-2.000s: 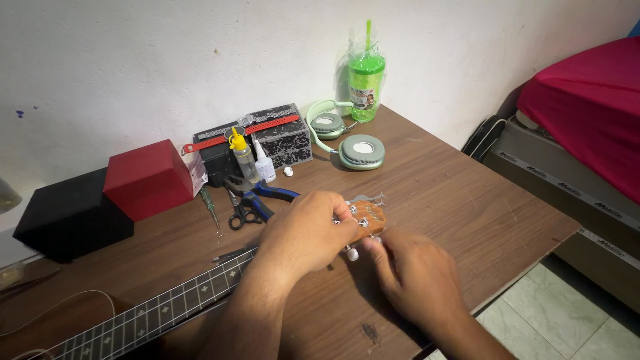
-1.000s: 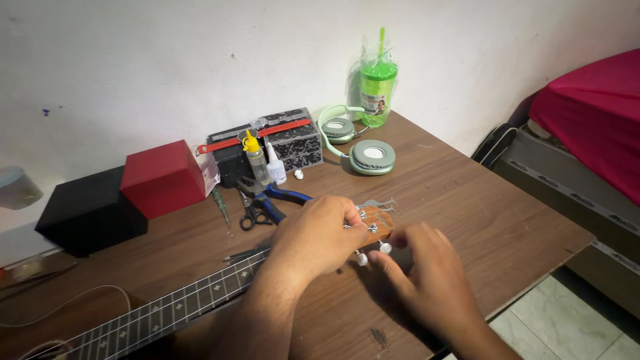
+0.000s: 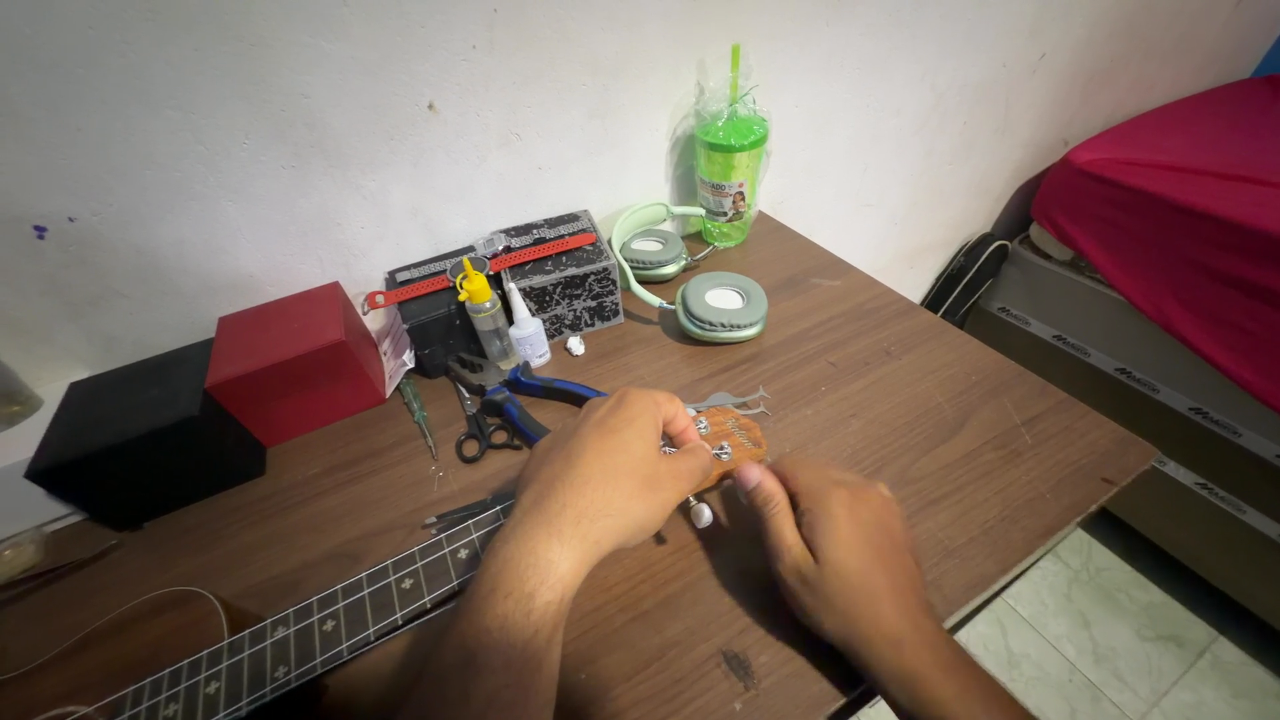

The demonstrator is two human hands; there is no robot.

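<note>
A ukulele lies at the lower left, its dark fretboard point(image 3: 330, 625) running up to the wooden headstock point(image 3: 738, 435). My left hand point(image 3: 620, 470) is over the near part of the headstock, thumb and index finger pinched at a string beside the metal tuning posts. At the headstock's near right edge, my right hand point(image 3: 850, 540) has its thumb and curled fingers around a spot where a tuning peg would sit; the grip itself is hidden and slightly blurred. One white tuning peg knob point(image 3: 701, 514) shows between the hands. A loose string point(image 3: 150, 600) curves over the ukulele's body.
Behind my left hand lie blue-handled pliers point(image 3: 550, 385), black scissors point(image 3: 484, 438) and a screwdriver point(image 3: 416, 415). Farther back are a yellow-capped bottle point(image 3: 488, 325), a white glue bottle point(image 3: 528, 335), boxes point(image 3: 290, 360), headphones point(image 3: 722, 302) and a green tumbler point(image 3: 730, 180). The table's edge point(image 3: 1020, 545) is at right.
My right hand has moved back against the headstock's edge from slightly apart one second ago, and it now covers a white peg knob seen then. My left hand stays pinched at the headstock.
</note>
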